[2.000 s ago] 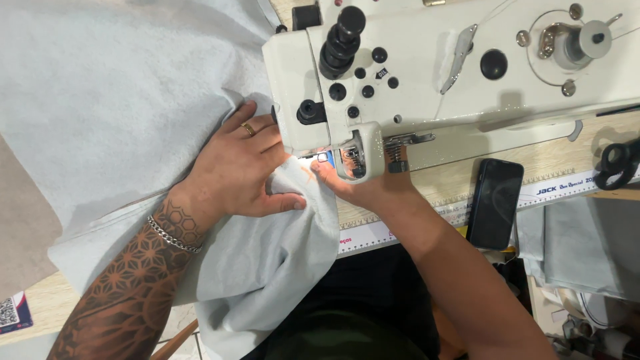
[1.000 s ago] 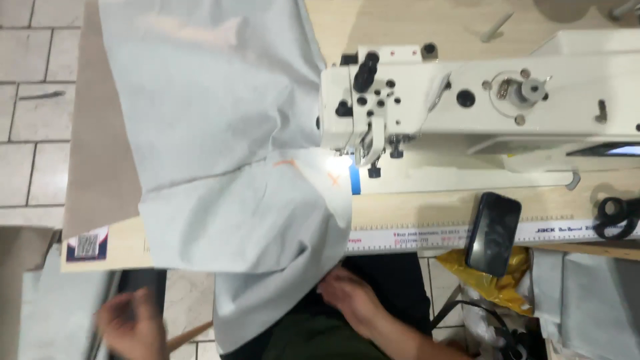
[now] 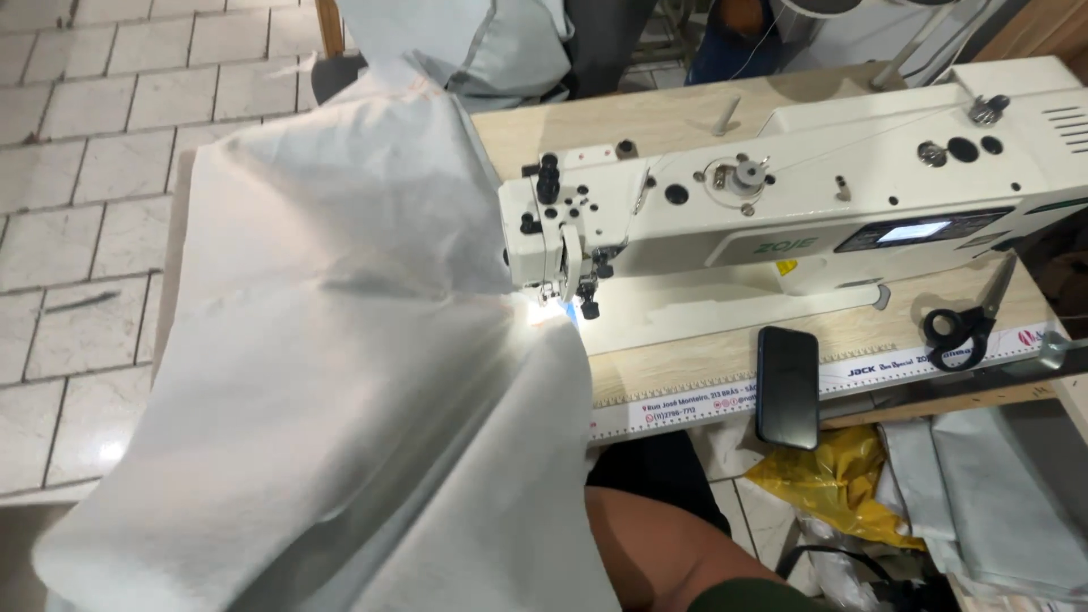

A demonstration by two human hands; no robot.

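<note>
A large piece of pale grey fabric (image 3: 365, 382) lies over the left part of the table and hangs down at the front. Its right edge runs under the lit needle area of a white ZOJE industrial sewing machine (image 3: 697, 204). A bit of blue (image 3: 572, 313) shows beside the presser foot. Of my right arm only the bare forearm (image 3: 663, 544) is visible, at the bottom; its hand is hidden behind the fabric, so its grip cannot be seen. My left hand is not visible. The fabric rises in folds near its lower part.
A black phone (image 3: 787, 388) and black-handled scissors (image 3: 960, 327) lie at the front edge by a printed ruler strip (image 3: 680, 410). Below are a yellow plastic bag (image 3: 837, 484) and folded grey fabric (image 3: 994, 501). More grey cloth (image 3: 476, 42) hangs behind the table.
Both hands were at the needle area, then drew back toward the front edge; now neither shows. The fabric's lower part has spread and lifted at the front. The view has shifted widely.
</note>
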